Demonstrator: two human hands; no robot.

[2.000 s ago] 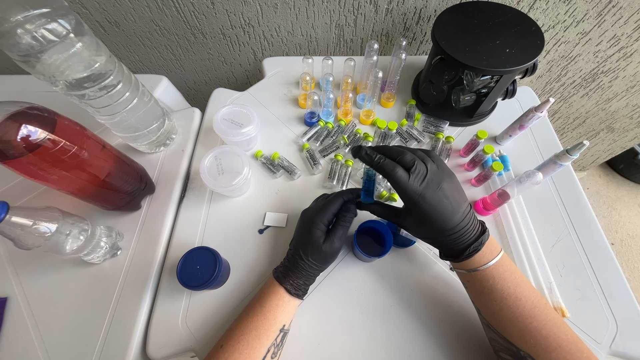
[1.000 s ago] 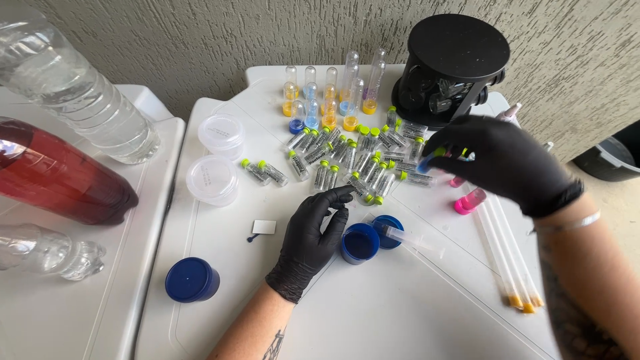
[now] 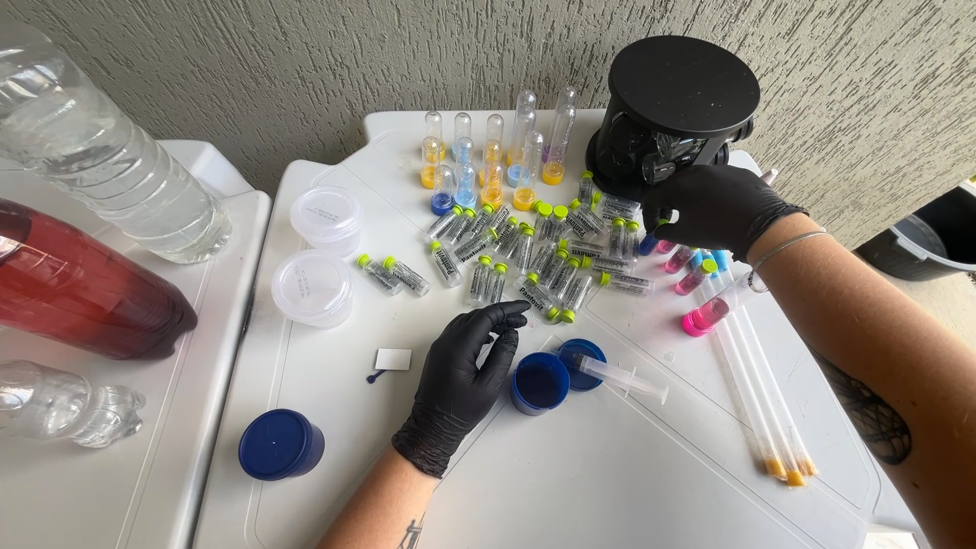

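My right hand (image 3: 713, 206), in a black glove, grips a small vial of dark blue liquid (image 3: 650, 242) beside some small vials of pink liquid (image 3: 679, 260). My gloved left hand (image 3: 467, 374) rests above the table with its fingers curled and nothing in them. Just right of it stands an uncapped blue jar (image 3: 540, 383). A plastic syringe (image 3: 621, 376) lies with its tip over a round blue lid (image 3: 583, 363). Many small clear vials with green caps (image 3: 540, 297) lie in a heap beyond my left hand.
Clear tubes with coloured caps (image 3: 492, 164) stand behind the heap, near a black carousel (image 3: 682, 99). Two lidded clear cups (image 3: 313, 288), a closed blue jar (image 3: 280, 444) and a white card (image 3: 393, 359) are at left. Long tubes (image 3: 751, 381) lie at right; large bottles (image 3: 84, 282) are far left.
Two seconds ago both hands were together at a blue vial above the open jar. My right hand has since moved away to the right and back with the vial. My left hand holds nothing now.
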